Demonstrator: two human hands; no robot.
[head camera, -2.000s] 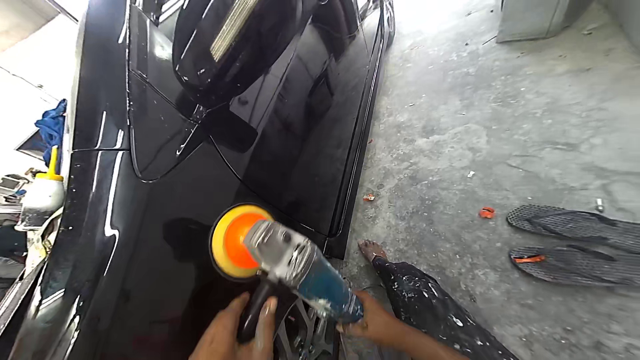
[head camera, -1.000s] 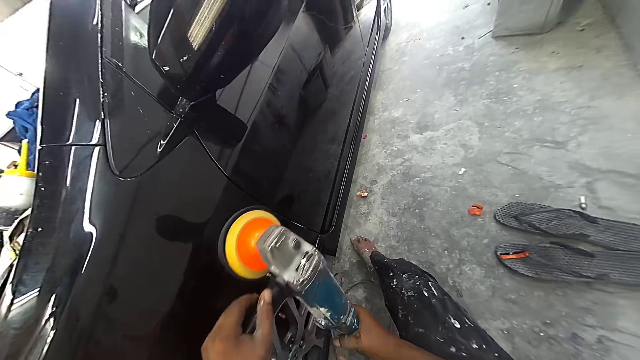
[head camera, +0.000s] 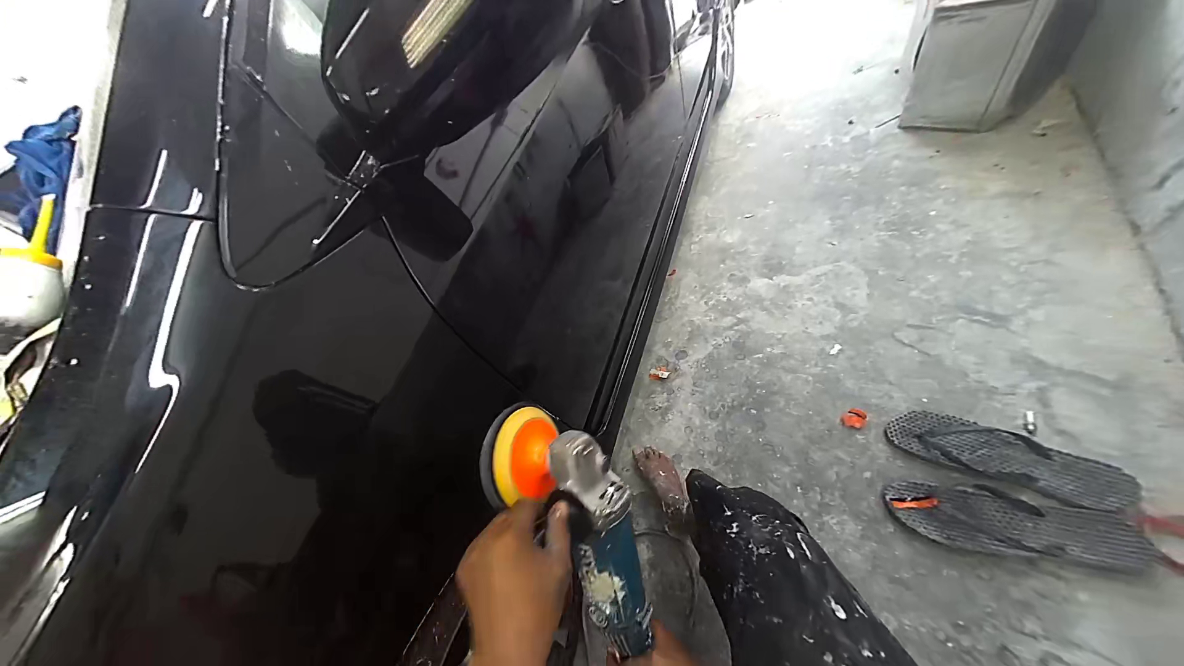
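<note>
A blue-bodied polisher (head camera: 612, 583) with a metal gear head and a round yellow and orange pad (head camera: 520, 457) is held low against the black car's front fender (head camera: 370, 407). My left hand (head camera: 516, 583) grips its black side handle just behind the pad. At the bottom edge my right hand (head camera: 661, 647) is wrapped round the rear of the tool body, mostly cut off by the frame. The pad's dark face is turned to the glossy panel, near the seam with the door (head camera: 573, 268).
Above the fender juts the side mirror (head camera: 444, 65). A bare foot (head camera: 663, 481) stands on the concrete floor beside the car. Black flip-flops (head camera: 1017, 462) lie to the right, a grey box (head camera: 967, 65) farther back. A white bottle with a yellow spout (head camera: 32, 277) stands at the left.
The polisher, held by both hands, has moved right and down along the fender toward its lower edge near the door seam. Its body now points more steeply down in view.
</note>
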